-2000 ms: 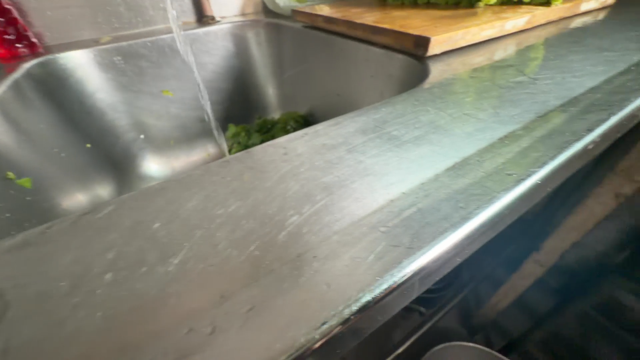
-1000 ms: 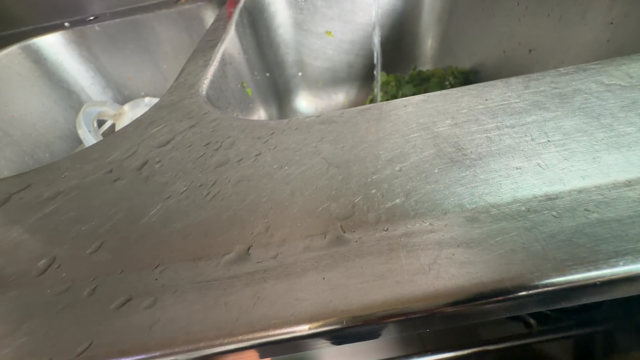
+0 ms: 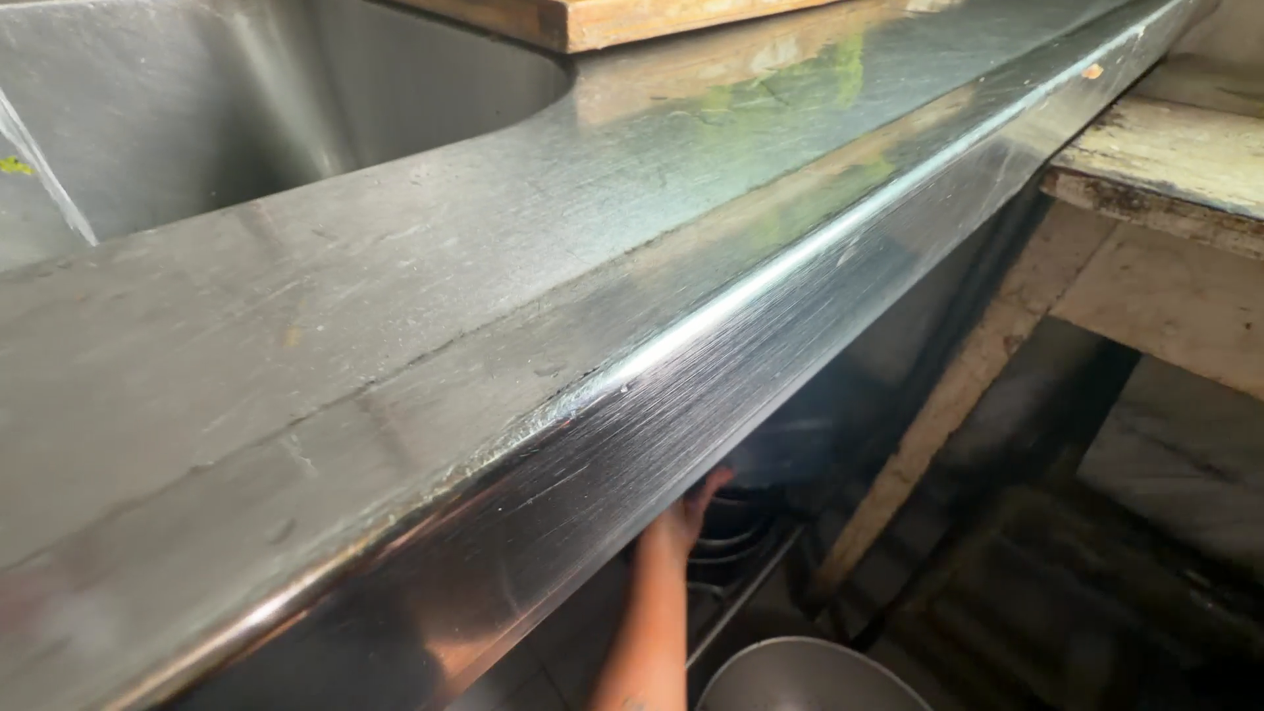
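Note:
My left hand (image 3: 699, 502) reaches in under the front edge of the stainless steel counter (image 3: 444, 316). The forearm rises from the bottom of the view, and one digit shows beside the counter's lower edge. Most of the fingers are hidden, so what they touch or hold cannot be told. Stacked dark round cookware (image 3: 731, 538) appears close to the hand, in shadow below the counter. My right hand is out of view. Water runs down at the left into the steel sink (image 3: 395, 89), where a green leaf scrap (image 3: 15, 165) shows.
A wooden board (image 3: 632, 22) lies at the sink's far right corner. At the right stands a worn, light-coloured table (image 3: 1175, 158) with a slanting leg (image 3: 928, 444). A round metal vessel (image 3: 805, 681) is low at the bottom, right of my forearm.
My left forearm and hand have come into view beneath the counter edge. The view has swung right since one second ago, away from the second basin.

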